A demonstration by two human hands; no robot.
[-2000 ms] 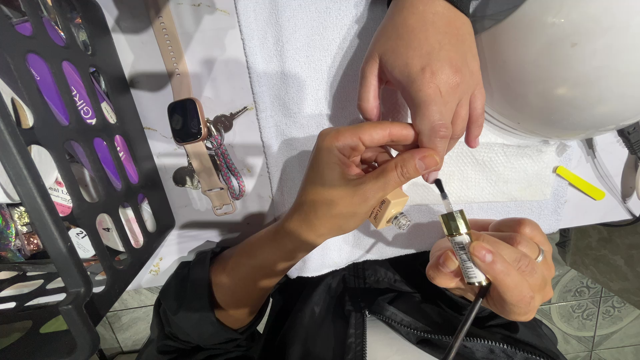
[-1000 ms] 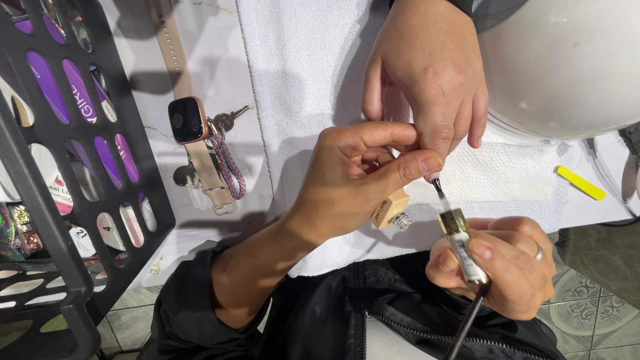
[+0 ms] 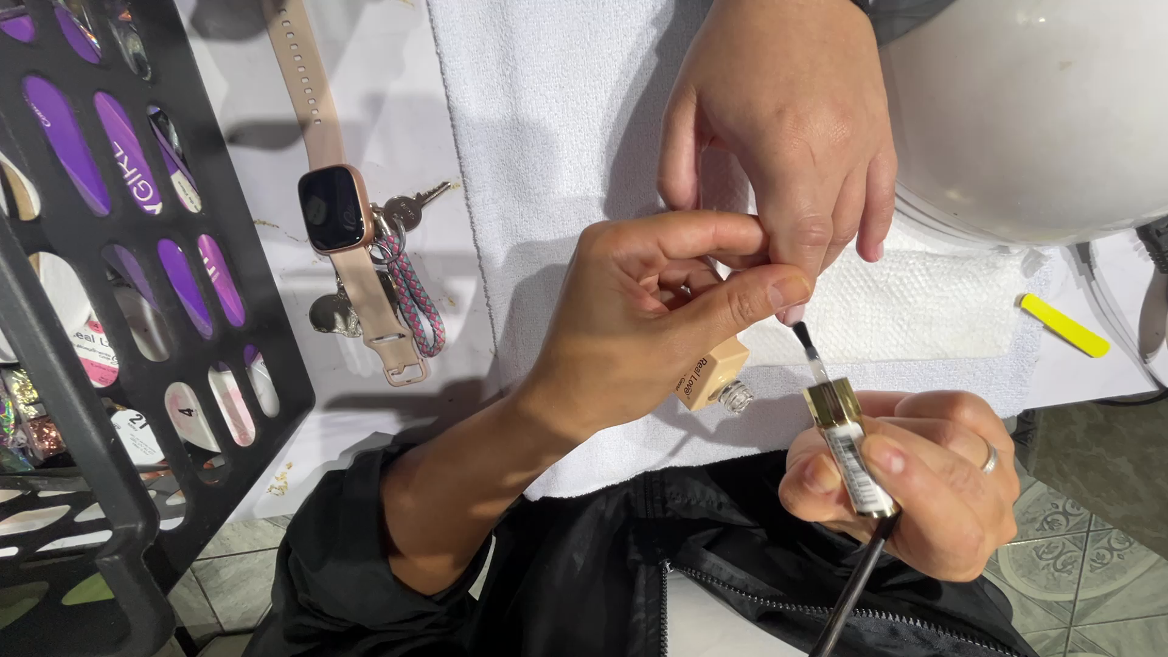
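Note:
My left hand pinches a fingertip of another person's hand between thumb and index finger. In my right hand are a small brush with a gold collar and white labelled body, and a dark thin handle that slants down from the fingers. The dark bristles are at the held fingertip's nail; whether they touch it I cannot tell. Under my left hand, partly hidden, a beige polish bottle lies tilted with its clear threaded neck uncapped.
A white towel and a paper towel cover the table. A yellow nail file lies right, below a white rounded device. At left are a smartwatch, keys with a braided loop, and a black slotted basket.

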